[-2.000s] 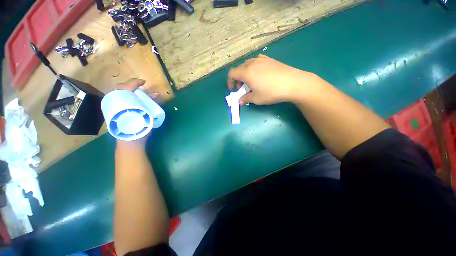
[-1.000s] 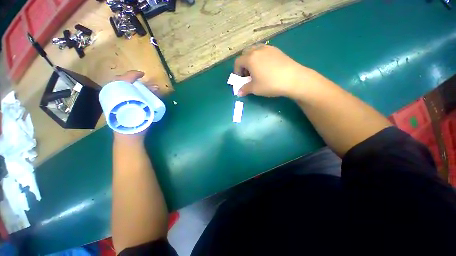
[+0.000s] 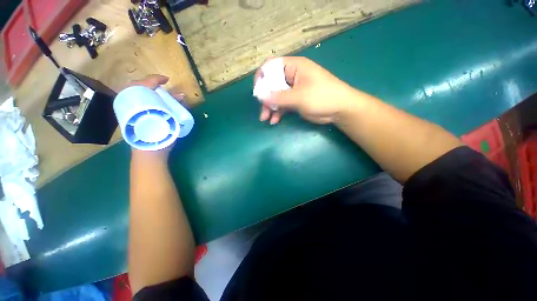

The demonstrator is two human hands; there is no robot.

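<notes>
My left hand [image 3: 154,82] holds a pale blue-white roll [image 3: 144,117] above the bench's left part; the spoked core faces me, and the roll hides most of the palm. A second rounded pale edge shows at the roll's right side. My right hand [image 3: 294,91] holds white slips [image 3: 273,81], bunched between thumb and fingers, above the green mat [image 3: 259,170]. Their number cannot be told. The fingertips below them are slightly blurred.
A black open box [image 3: 88,114] with small parts and an upright dark tool stands left of the roll. Black-and-chrome parts [image 3: 88,38] lie behind it, near a red tray [image 3: 44,35]. Crumpled white strips [image 3: 16,164] lie at far left. A plywood board [image 3: 247,35] is at the back.
The single white slip that lay on the mat below my right hand no longer shows there. My right hand has turned, and its white slips now face up. The left hand still holds the roll.
</notes>
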